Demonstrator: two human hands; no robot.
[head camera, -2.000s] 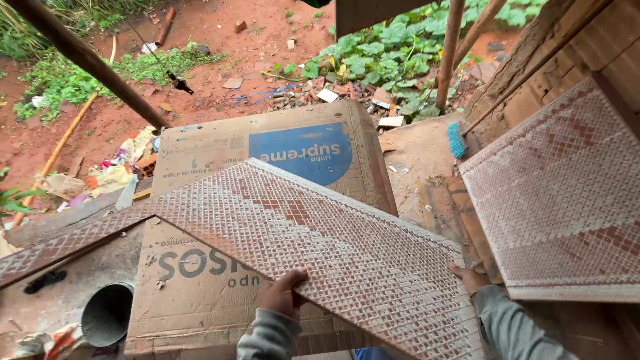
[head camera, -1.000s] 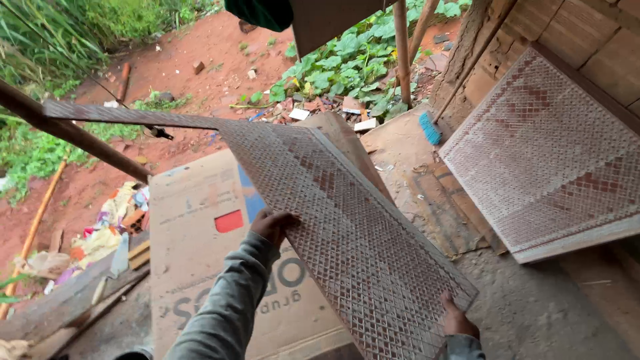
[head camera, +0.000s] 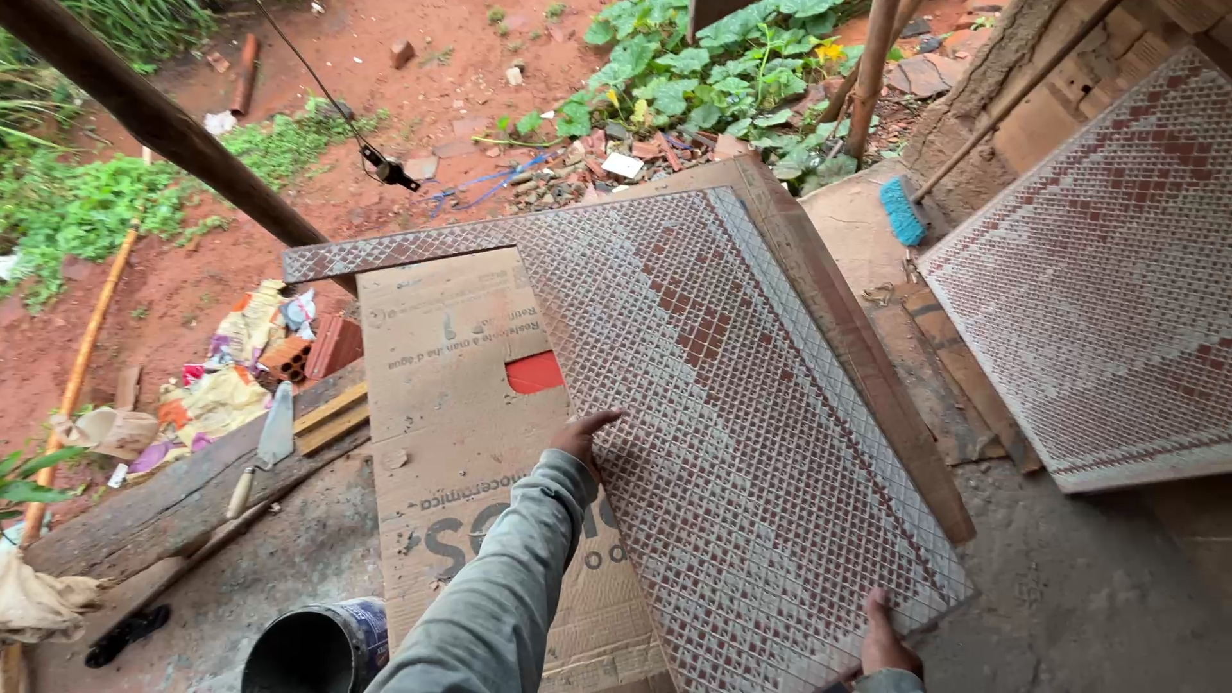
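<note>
A ceramic tile (head camera: 731, 404), cut to an L shape with a long narrow arm, lies at a slant over a flattened cardboard box (head camera: 452, 385), its ribbed, mortar-marked back facing up. My left hand (head camera: 589, 438) grips the inner edge of its wide part, thumb on top. At the near right corner, my right hand (head camera: 885, 640) holds the tile's edge, fingers hidden below. The narrow arm reaches left over the far edge of the cardboard. Another tile (head camera: 1116, 289) leans at the right, its ribbed back also showing.
A trowel (head camera: 276, 428) and wood strips (head camera: 330, 419) rest on a plank at the left. Nearer stands a bucket (head camera: 318, 650). A wooden pole (head camera: 173, 125) crosses the upper left, and a cable with a plug (head camera: 385, 168) hangs beside it. A blue broom (head camera: 902, 210) leans at the right.
The tile's narrow arm, raised above the pole one second ago, has come down over the cardboard's far edge. Both hands still hold the tile.
</note>
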